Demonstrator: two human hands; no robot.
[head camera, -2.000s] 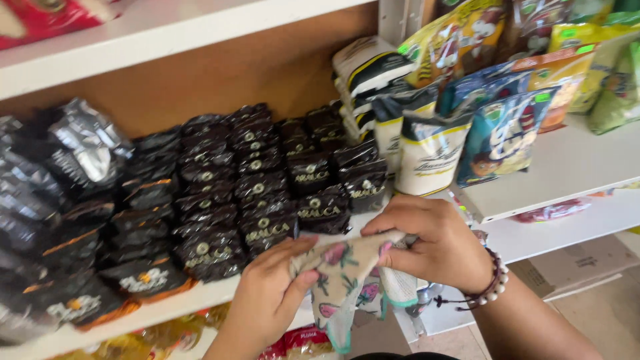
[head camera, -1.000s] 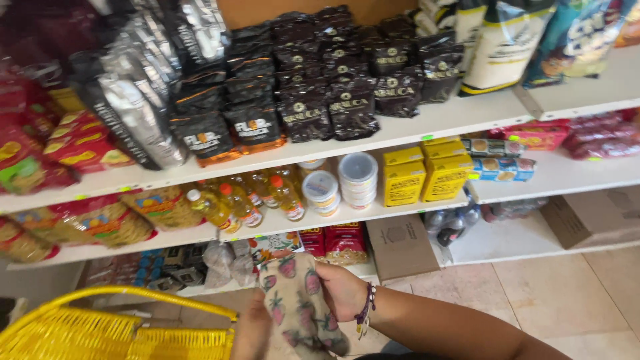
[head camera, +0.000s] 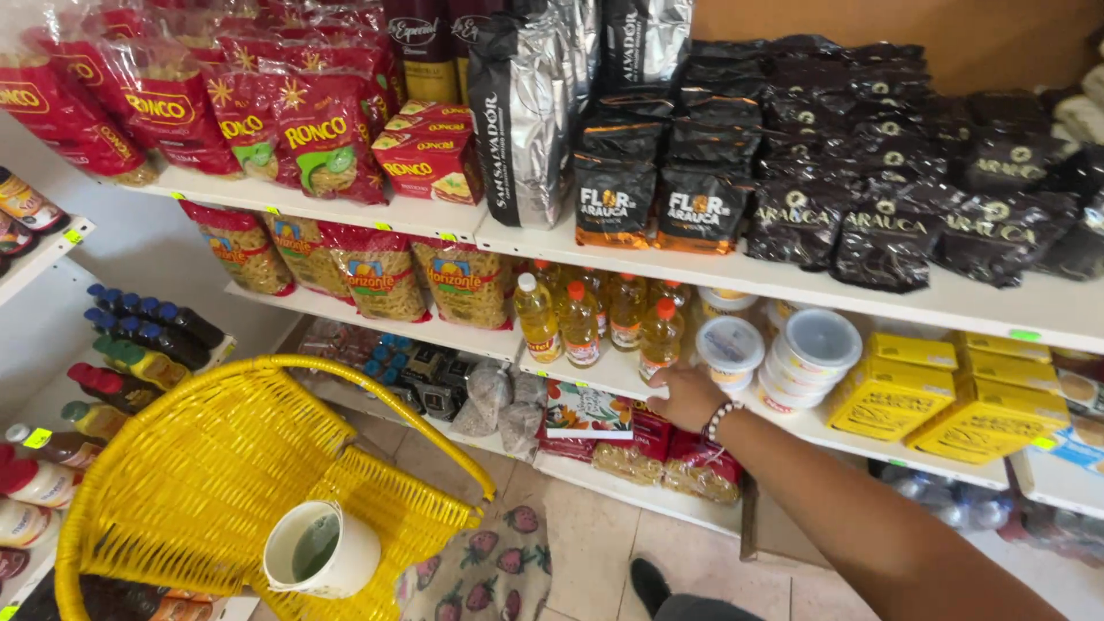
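Observation:
My right hand (head camera: 690, 398) reaches from the lower right to the front edge of the middle shelf, its fingers at the base of a cooking oil bottle with a red cap (head camera: 661, 338); whether they grip it cannot be told. More oil bottles (head camera: 580, 328) stand close behind and to the left. At the bottom of the view a cloth with a strawberry print (head camera: 483, 565) hangs beside the yellow woven chair (head camera: 216, 457). My left hand is not in view, and what holds the cloth is hidden. On the chair seat stands a white bucket (head camera: 322, 549) with cloudy liquid.
Above the hand, the upper shelf edge (head camera: 776, 274) carries coffee bags (head camera: 881, 233) and pasta bags (head camera: 323, 142). Right of the hand are stacked white tubs (head camera: 806, 358) and yellow boxes (head camera: 893, 388). A box with a floral print (head camera: 589, 410) sits below. Side shelves with bottles (head camera: 52, 479) stand left.
Both hands held the cloth before; now my right hand is off it and at the oil bottles, and my left hand is out of view. The view has swung left, bringing in the chair and bucket.

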